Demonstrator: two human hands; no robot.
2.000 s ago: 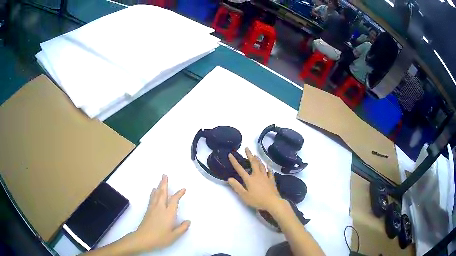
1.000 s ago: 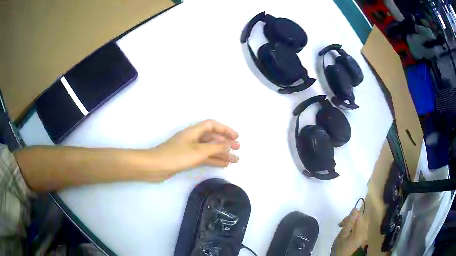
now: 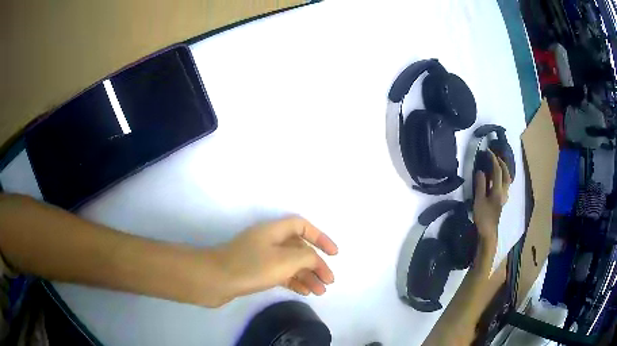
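Three black folded headphones lie on the white sheet (image 3: 304, 169): one at the upper middle right (image 3: 429, 149), one nearer (image 3: 433, 260), and one farther right (image 3: 482, 145). My right hand (image 3: 492, 192) is on the ear cups of the far right headphones and partly hides them. I cannot tell whether its fingers grip or only touch them. My right forearm passes beside the nearer headphones. My left hand (image 3: 281, 260) is empty over the sheet, its fingers loosely curved and apart. A black oval unit (image 3: 287, 326) is cut off by the bottom edge, below my left hand.
A flat black tablet-like device (image 3: 128, 125) with a white bar lies at the left. Brown cardboard (image 3: 88, 34) is at the upper left, and more (image 3: 541, 189) lies beyond the right edge. A dark green bar (image 3: 551, 329) crosses the lower right. Blue and red things stand behind.
My right hand has moved from the thin cable at the lower right onto the far right headphones. The view has shifted; the headphones appear lower and less of the oval units shows. My left hand remains empty.
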